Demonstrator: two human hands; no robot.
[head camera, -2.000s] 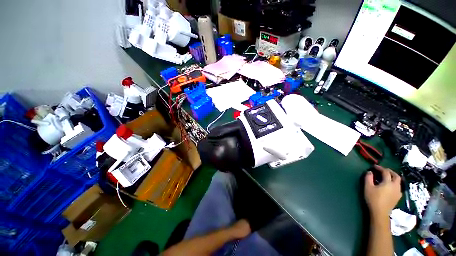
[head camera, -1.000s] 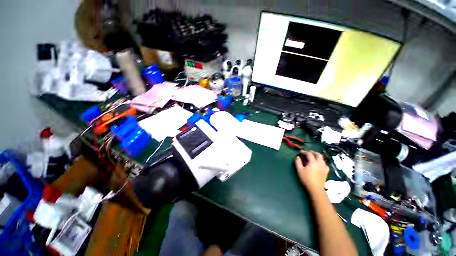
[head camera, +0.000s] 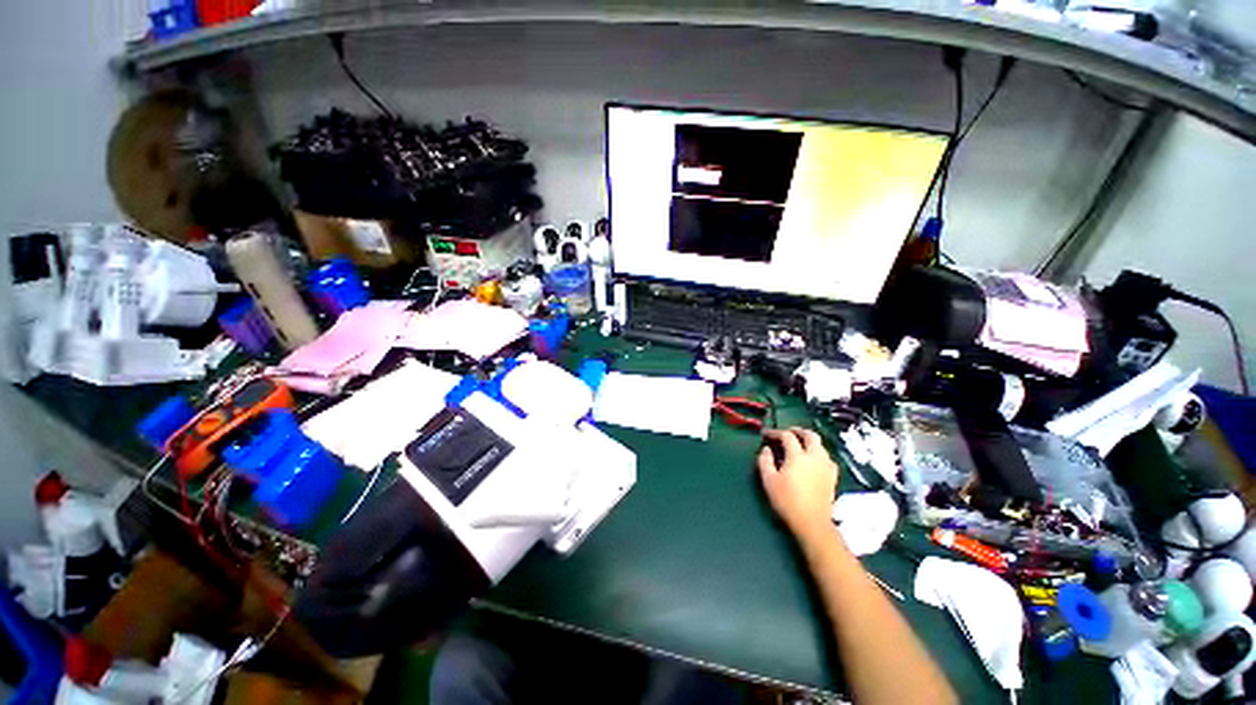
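Note:
My right hand (head camera: 799, 482) lies on the bench, curled over a small black mouse that is mostly hidden under the fingers. A large white security camera (head camera: 530, 482) with a dark square label panel and a black rounded front lies at the bench's left front edge. The monitor (head camera: 868, 207) shows black video windows on a white and yellow screen, with a black keyboard (head camera: 675, 320) below it. My left hand is not in view.
Red-handled pliers (head camera: 741, 411) lie just beyond my right hand. Blue blocks (head camera: 289, 475), wires and papers (head camera: 379, 417) lie at left. A clear parts box (head camera: 937, 461) and white crumpled tissue (head camera: 865, 523) are at right. Boxed white units stand below left. A shelf (head camera: 771, 21) runs overhead.
The view has turned right and lifted, showing more monitor and shelf. My left forearm and hand have left the picture. My right hand stays on the mouse; the camera unit still lies on the bench edge.

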